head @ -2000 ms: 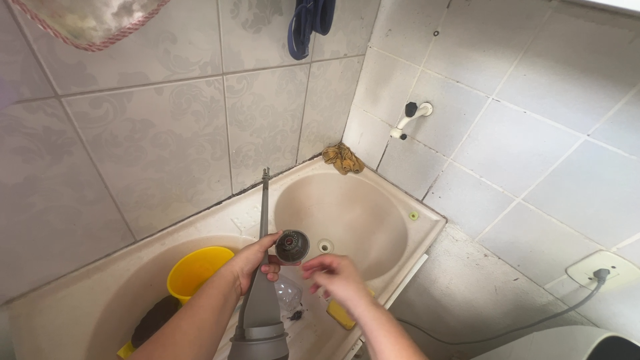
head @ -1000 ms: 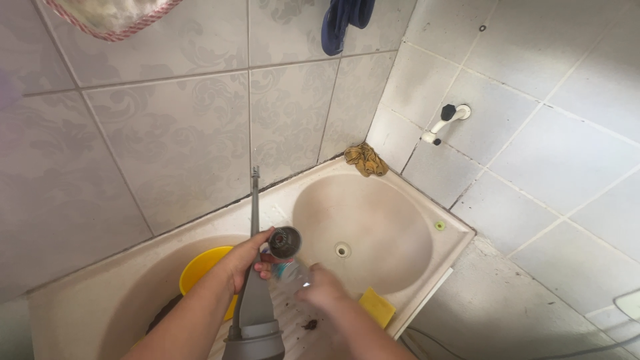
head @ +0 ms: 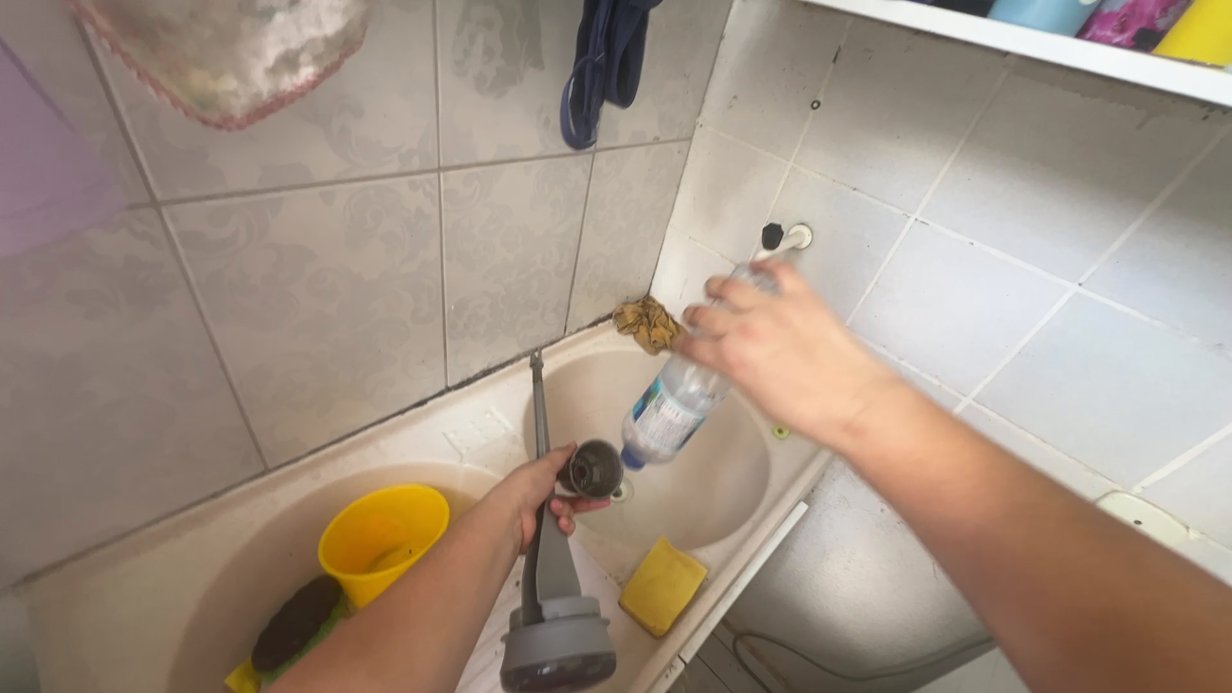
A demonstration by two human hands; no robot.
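Note:
My left hand (head: 544, 496) grips a grey plastic appliance part (head: 553, 568) with a long thin arm and a wide round base, and holds a small dark round cup (head: 595, 469) with its mouth facing up. In my right hand (head: 770, 351) is a clear plastic bottle (head: 674, 404), tilted with its blue cap end down, just right of the cup. The bottle bears a printed label. Both hands are over the double-basin sink (head: 808, 462). Whether the cup is joined to the grey part cannot be told.
A yellow bucket (head: 385, 539) and a dark and green scrubbing sponge (head: 298, 626) sit in the left basin. A yellow sponge (head: 662, 587) lies by the front rim, a crumpled brown cloth (head: 648, 323) in the back corner. A tap (head: 784, 241) and a white shelf (head: 1039, 48) are on the right wall.
My right hand has moved up and to the right, and the bottle is now raised in it, cap end down. My left hand still holds the cup.

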